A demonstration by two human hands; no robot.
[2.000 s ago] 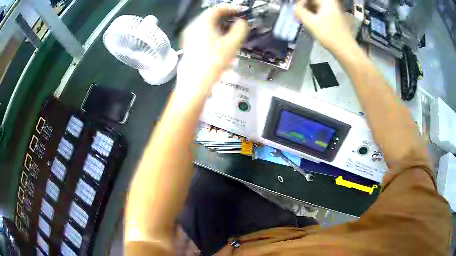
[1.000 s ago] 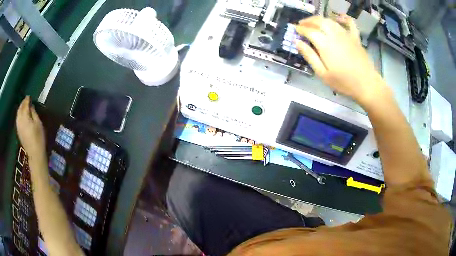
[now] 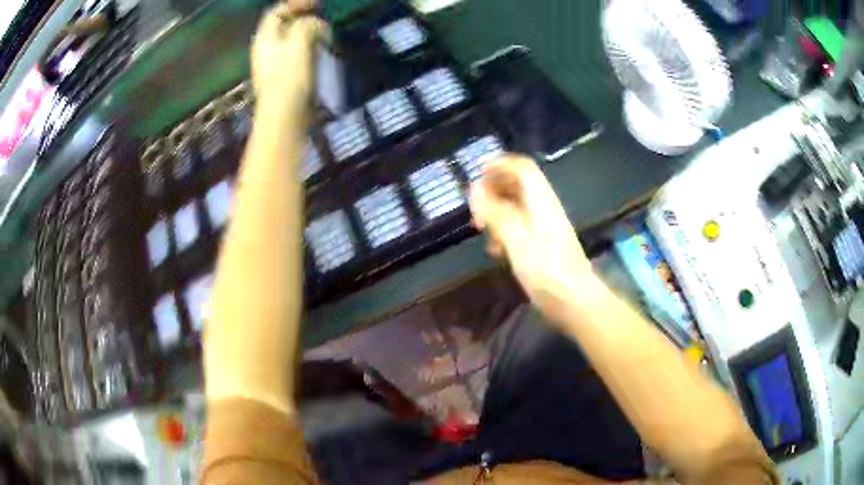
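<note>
A black blister tray [image 3: 365,260] lies in front of me with rows of pale keypad parts [image 3: 384,216]. My left hand [image 3: 284,52] is over the tray's far side, fingers curled and blurred. A pale slab [image 3: 329,83] shows right beside it; I cannot tell whether the hand holds it. My right hand [image 3: 516,204] is at the tray's near right corner, beside a pale keypad part. Its fingers are curled, and blur hides whether anything is in them. Gold-rimmed housings [image 3: 194,142] stand in rows at the tray's far left.
A black smartphone [image 3: 535,102] lies right of the tray. Beyond it stands a white fan [image 3: 663,71]. The right machine [image 3: 715,275] has a blue-lit screen [image 3: 772,398] and a pale part in its fixture [image 3: 848,248]. More trays [image 3: 71,275] are at the left. A red button [image 3: 171,429] shows at lower left.
The view has turned left towards the trays. My right hand has left the right machine's fixture and come to the tray. My left hand has moved from the tray's left edge to its far side.
</note>
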